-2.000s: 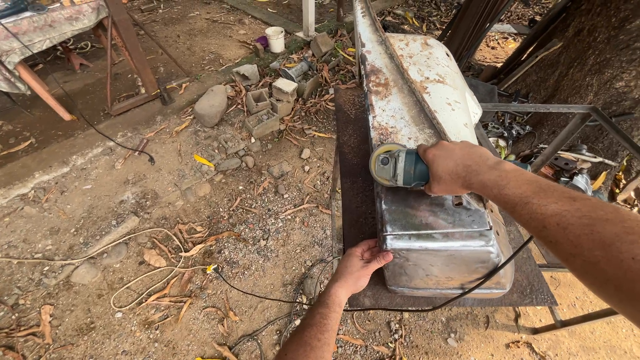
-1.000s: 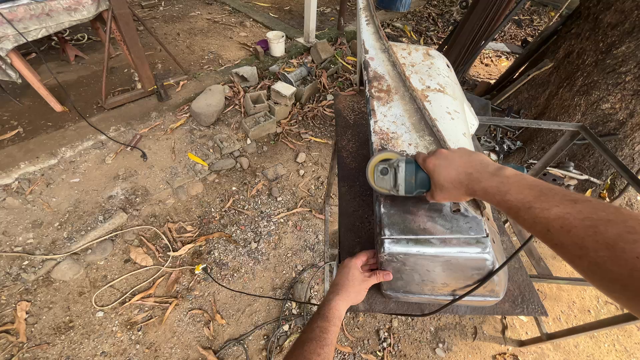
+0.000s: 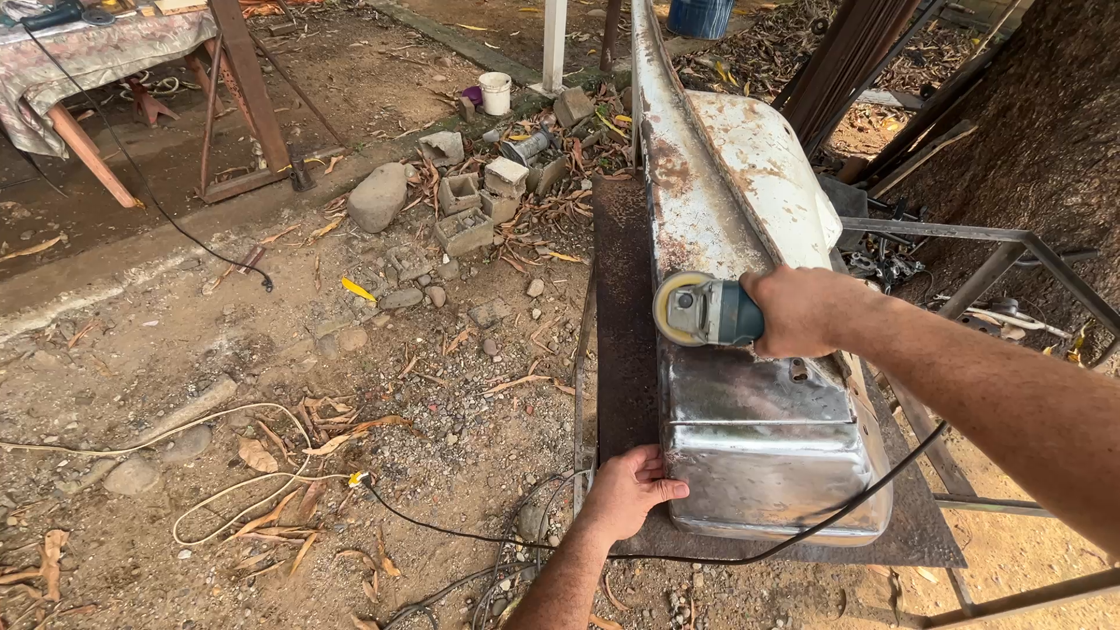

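A long sheet-metal vehicle body panel (image 3: 761,472) lies on a rusty steel plate (image 3: 626,385). Its near end is bare, shiny metal; farther off it carries worn white paint with rust. My right hand (image 3: 805,311) grips an angle grinder (image 3: 709,311), whose round yellowish disc rests on or just over the panel where bare metal meets paint. The fingers of my left hand (image 3: 632,492) press against the near left edge of the panel, thumb on its side. From the grinder a black cord runs over or beside the panel's near right corner and off to the left.
A steel frame (image 3: 936,232) stands to the right, by a tree trunk (image 3: 989,166). Concrete blocks (image 3: 464,229) and a large stone (image 3: 378,197) lie on the ground beyond. The cord meets a pale extension cord (image 3: 254,479) at left. A cloth-covered table (image 3: 105,61) is at upper left.
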